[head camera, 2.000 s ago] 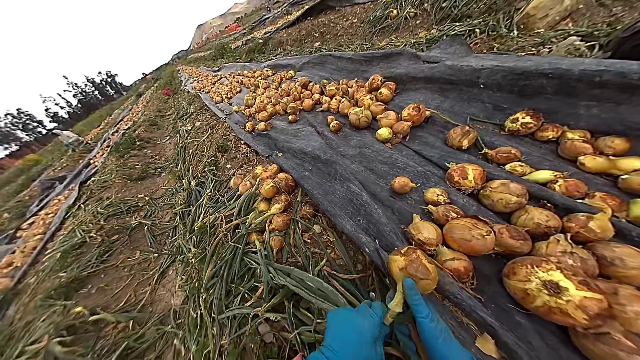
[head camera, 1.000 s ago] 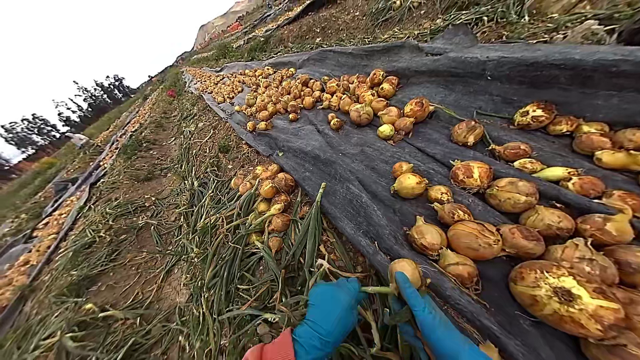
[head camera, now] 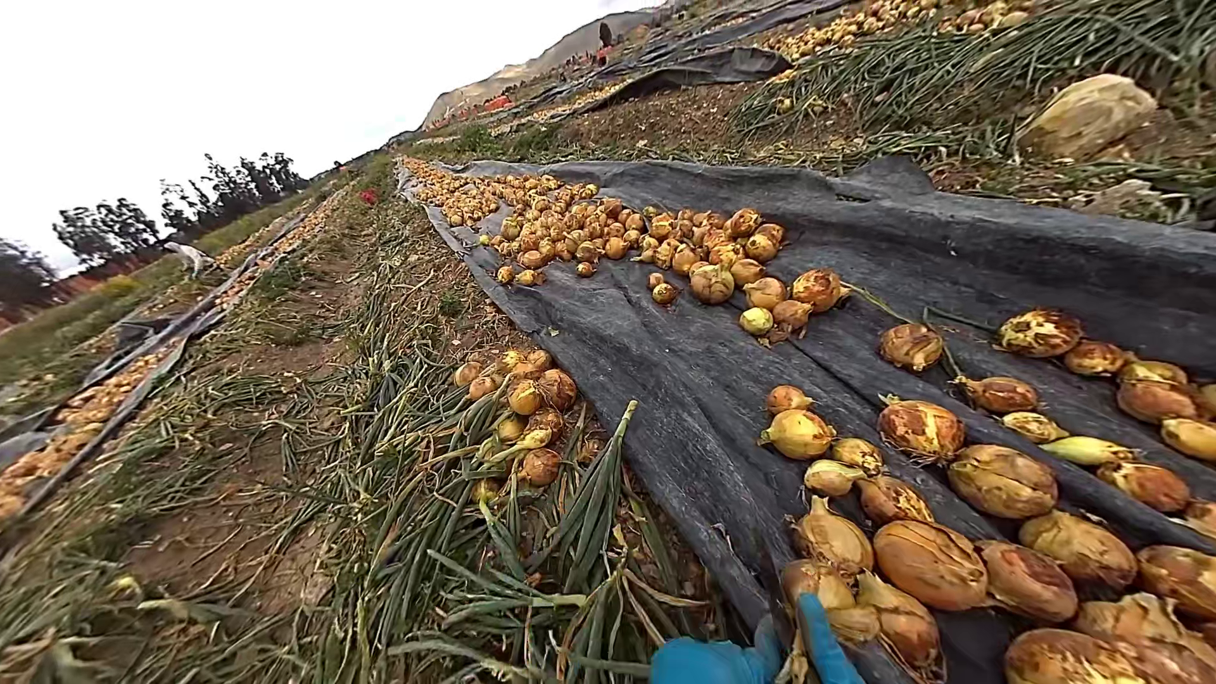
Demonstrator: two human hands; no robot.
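Note:
At the bottom edge of the head view my left hand [head camera: 714, 659], in a blue glove, is mostly cut off by the frame; whether it holds anything is hidden. Just right of it, the blue-gloved fingers of my right hand [head camera: 825, 641] lie against or beside a yellow-brown onion [head camera: 819, 585] at the edge of the dark fabric sheet [head camera: 655, 380]. Many loose onions [head camera: 931, 562] rest on the sheet to the right. Left of the sheet, a bunch of onions [head camera: 541, 465] with green tops lies on the ground.
Cut onion leaves [head camera: 427, 532] cover the soil to the left. Farther up the sheet is a long heap of onions [head camera: 570, 223]. A large pale rock [head camera: 1088, 116] stands at the upper right. Another row of onions [head camera: 95, 404] runs along the far left.
Both hands have moved down toward the bottom edge of the view. The onion held between them a second ago is no longer seen between them; one more lies at the sheet's near edge.

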